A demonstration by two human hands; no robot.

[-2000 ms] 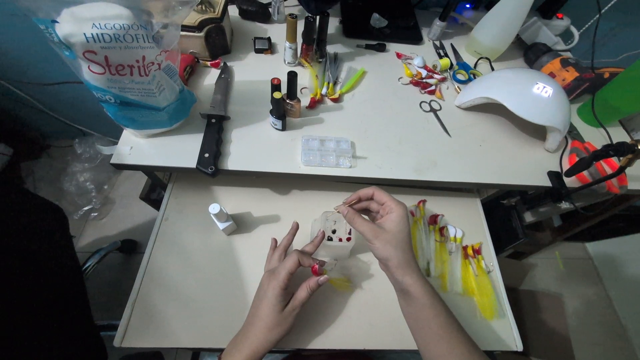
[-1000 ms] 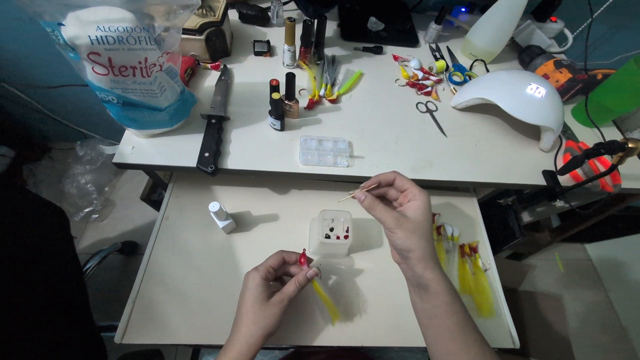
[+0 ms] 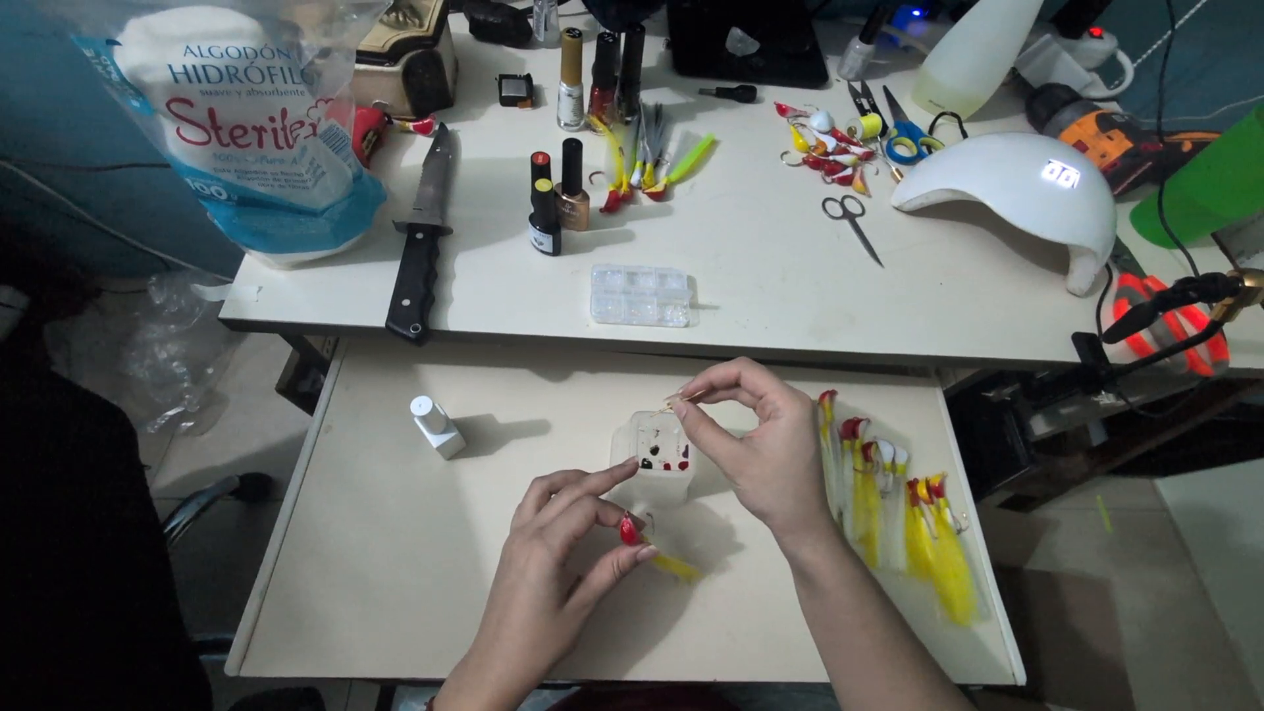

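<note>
My left hand (image 3: 568, 563) holds a fishing jig (image 3: 630, 530) with a red head and yellow tail between thumb and fingers, its index fingertip at a small translucent plastic container (image 3: 667, 484). Dark and red dabs show on the container's top. Above the container's right side, my right hand (image 3: 755, 434) pinches a thin, light-coloured tool (image 3: 683, 399), mostly hidden by the fingers. Finished-looking jigs with red or white heads and yellow or pale tails (image 3: 923, 523) lie in a row right of my right hand. A white bottle (image 3: 437, 428) stands on the left of the pull-out tray.
On the upper desk are a clear compartment box (image 3: 640, 295), a knife (image 3: 420, 247), nail polish bottles (image 3: 571, 188), more jigs (image 3: 647, 163), small scissors (image 3: 851, 227), a white curing lamp (image 3: 1017, 197), a cotton bag (image 3: 247, 128) and a drill (image 3: 1096, 138). The pull-out tray's edge (image 3: 286, 513) runs along the left.
Since one second ago, my right hand has moved back over the container with the thin tool. My left hand has brought the jig beside the container, its index finger now reaching to it.
</note>
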